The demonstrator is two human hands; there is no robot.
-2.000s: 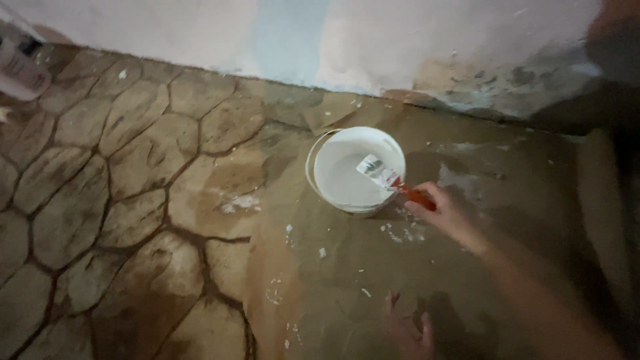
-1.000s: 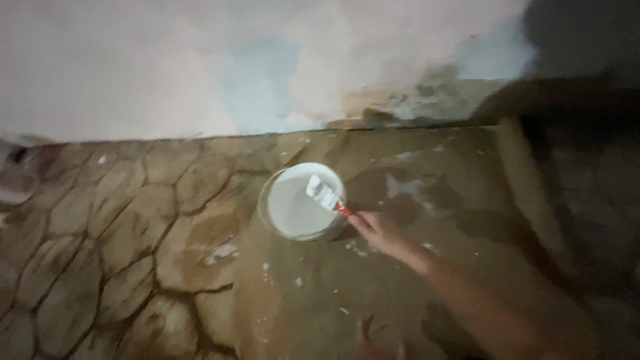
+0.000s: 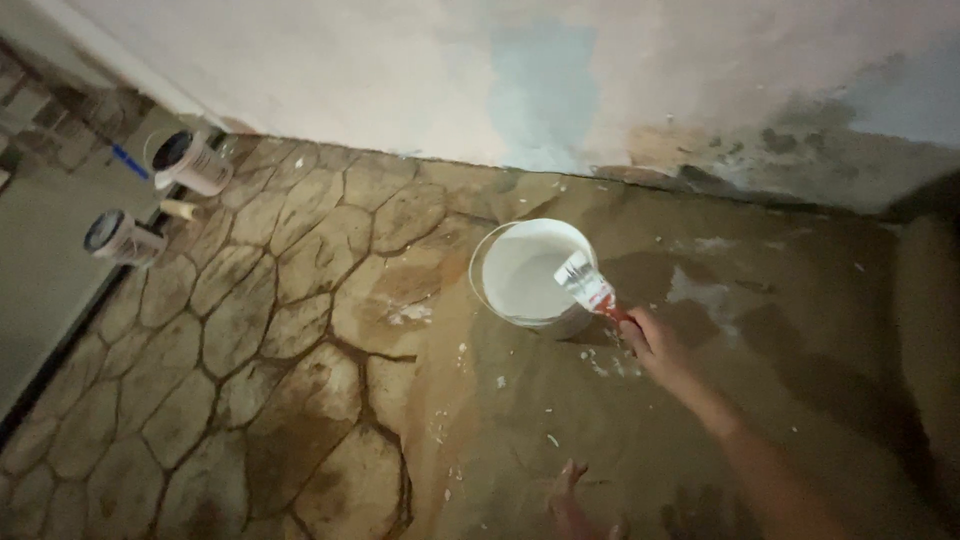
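Observation:
My right hand grips the red handle of a paintbrush. The brush's bristles and metal band are coated with white paint, and its head is over the right rim of a round white bucket. Pale paint lies inside the bucket, which stands on the floor with its wire handle lowered to the left side. Low in the view is my left hand, partly cut off by the frame's bottom edge. Its visible fingers are apart and nothing shows in them.
Two lidded or dark-topped buckets stand by the left edge of the stone-patterned floor. Between them lies a small pale object; a blue object is beyond. A patchy painted wall runs behind. White splatters dot the brown floor covering.
The view has shifted, bringing the left-hand buckets into sight. My right hand still holds the brush at the bucket's right rim.

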